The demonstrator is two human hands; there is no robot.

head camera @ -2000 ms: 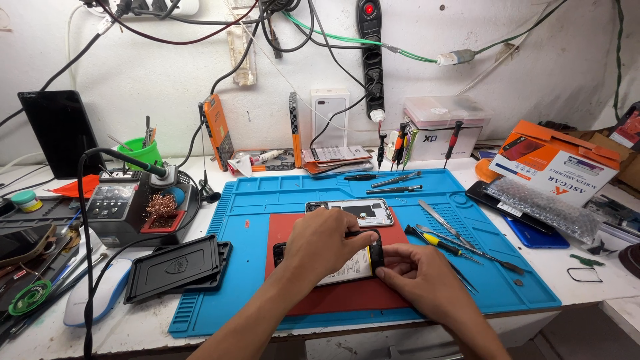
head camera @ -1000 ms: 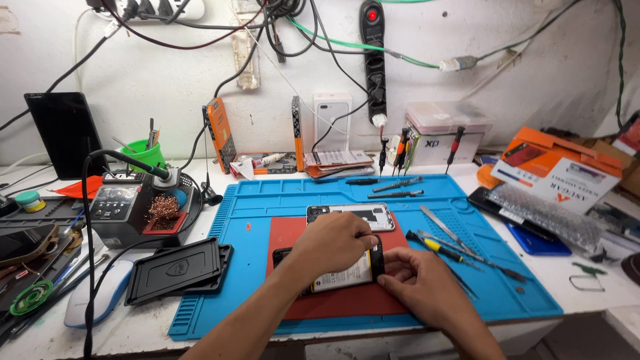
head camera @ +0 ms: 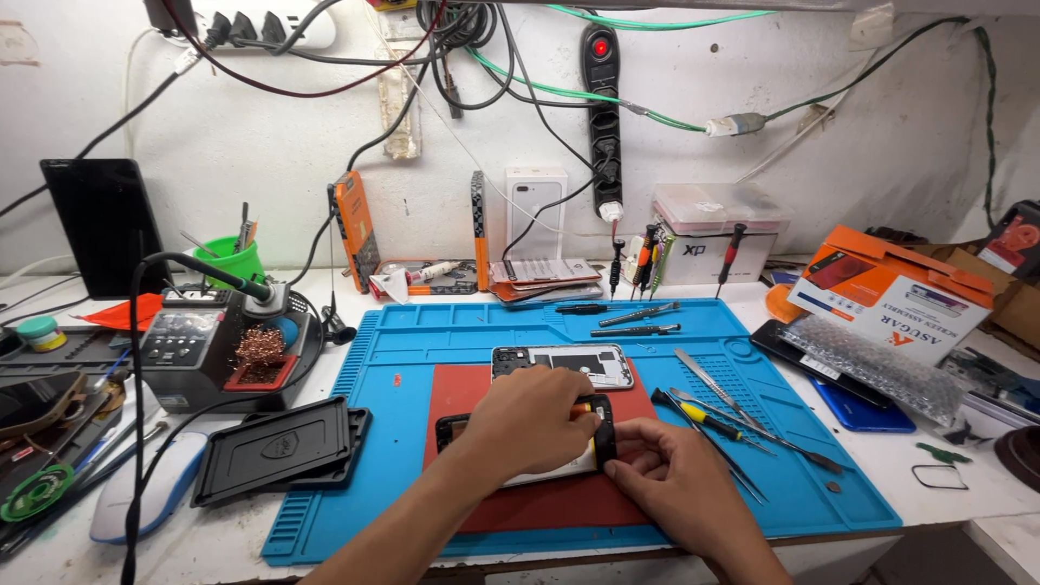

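Note:
An opened smartphone [head camera: 561,470] with its battery showing lies over a red pad [head camera: 569,510] on a blue silicone repair mat [head camera: 374,487]. My left hand [head camera: 524,422] reaches across it from above, fingers bent down onto its right part and hiding much of the inside. My right hand [head camera: 674,471] grips the phone's right end between thumb and fingers. Just behind them lies a detached phone back housing [head camera: 597,363], partly covered by my left hand. A yellow-black screwdriver [head camera: 715,422], tweezers [head camera: 719,447] and a metal spudger [head camera: 715,386] lie right of my right hand.
Black plastic trays [head camera: 276,447] overlap the mat's left edge, beside a soldering station [head camera: 219,349] and a white computer mouse [head camera: 150,487]. Bubble wrap [head camera: 869,366] and an orange-white box [head camera: 890,292] stand right. Screwdrivers [head camera: 646,260] stand at the back; cables [head camera: 479,65] hang above.
The fingers of my left hand have shifted slightly over the right part of the phone. My right hand stays at the phone's right end.

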